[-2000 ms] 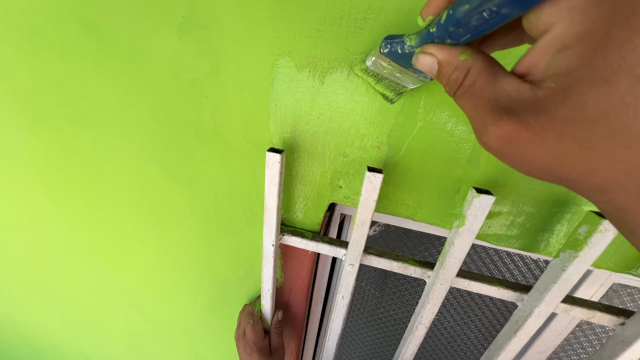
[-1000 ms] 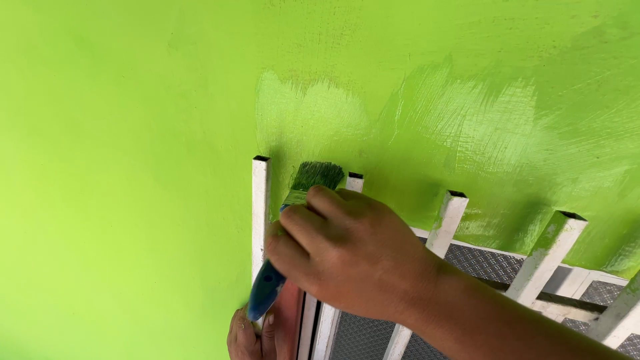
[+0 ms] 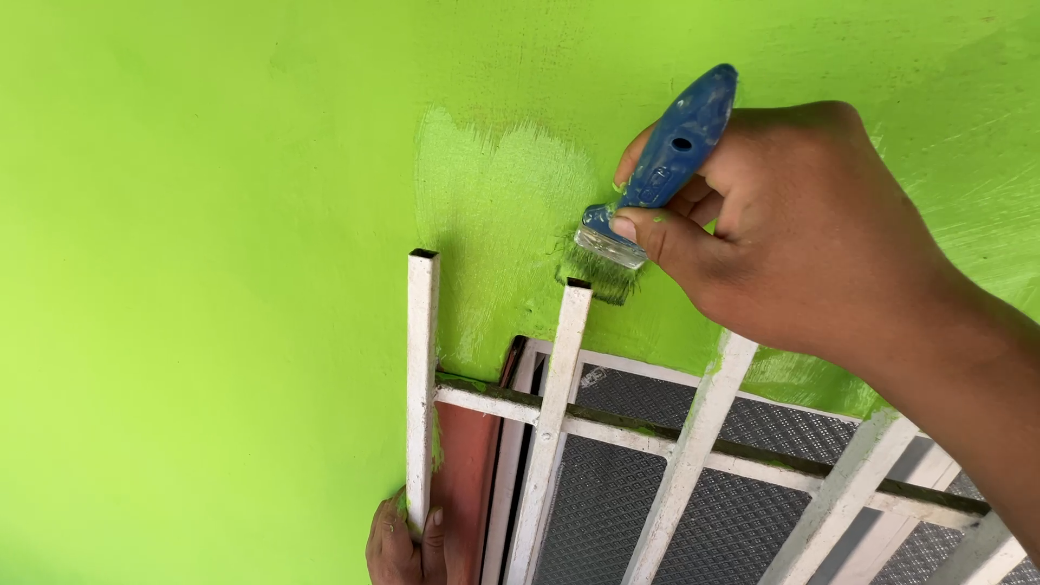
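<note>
My right hand (image 3: 780, 219) holds a paintbrush (image 3: 678, 146) by its paint-spotted blue handle. Its green-stained bristles point down against the bright green wall (image 3: 203, 244), just behind the open top of the second white metal bar (image 3: 566, 341). A lighter wet-looking patch of green paint lies to the left of the brush. At the bottom, my left hand (image 3: 406, 540) is closed around the leftmost white bar (image 3: 421, 366) of the window grille. Green paint marks fingers of both hands.
A white crossbar (image 3: 617, 435) with green smears on its dark upper face joins the upright bars. Behind the grille are a window with dark patterned panes (image 3: 609, 496), its white frame (image 3: 650, 367) and a reddish side surface (image 3: 465, 479).
The brush has moved right from between the first two bars and now points downward with its handle up. My left hand keeps its hold on the leftmost bar.
</note>
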